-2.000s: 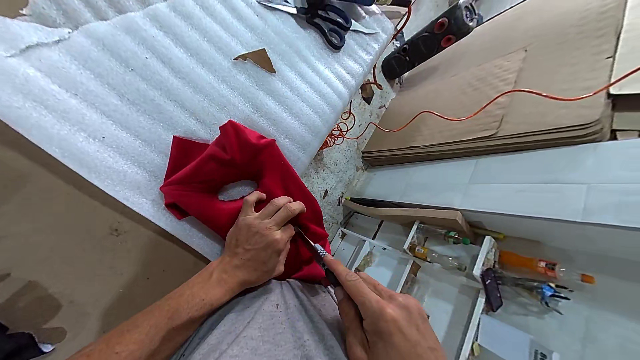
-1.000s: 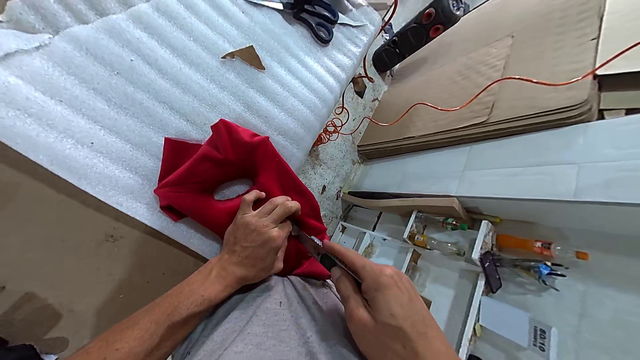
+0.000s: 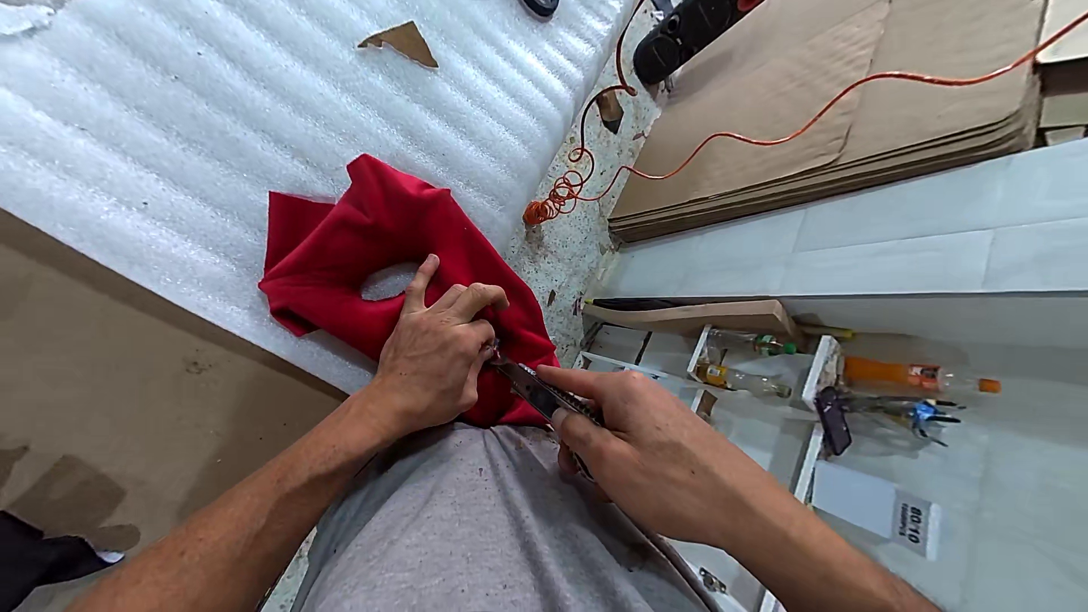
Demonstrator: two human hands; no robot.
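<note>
A piece of red fabric (image 3: 408, 212) with an oval opening lies on ribbed white foam sheeting, its near end against my grey shirt. My left hand (image 3: 438, 348) presses and pinches the fabric just below the opening, its index finger reaching to the opening's edge. In my right hand (image 3: 629, 425) is a utility knife (image 3: 544, 395), angled up and left. The tip of the knife meets the fabric close beside my left fingertips; my left hand partly hides that contact.
Foam sheeting (image 3: 170, 110) bears a brown scrap (image 3: 406, 44). Right of it are a coiled orange hose (image 3: 557, 204), stacked cardboard sheets (image 3: 765, 119) and a black speaker-like object (image 3: 688, 42). White shelving at lower right holds an orange drink bottle (image 3: 901, 374) and glass bottles (image 3: 739, 378).
My right hand has shifted slightly, with the knife's tip now closer to my left fingertips than two seconds ago. My left hand stays on the red fabric. The scissors have largely left the view.
</note>
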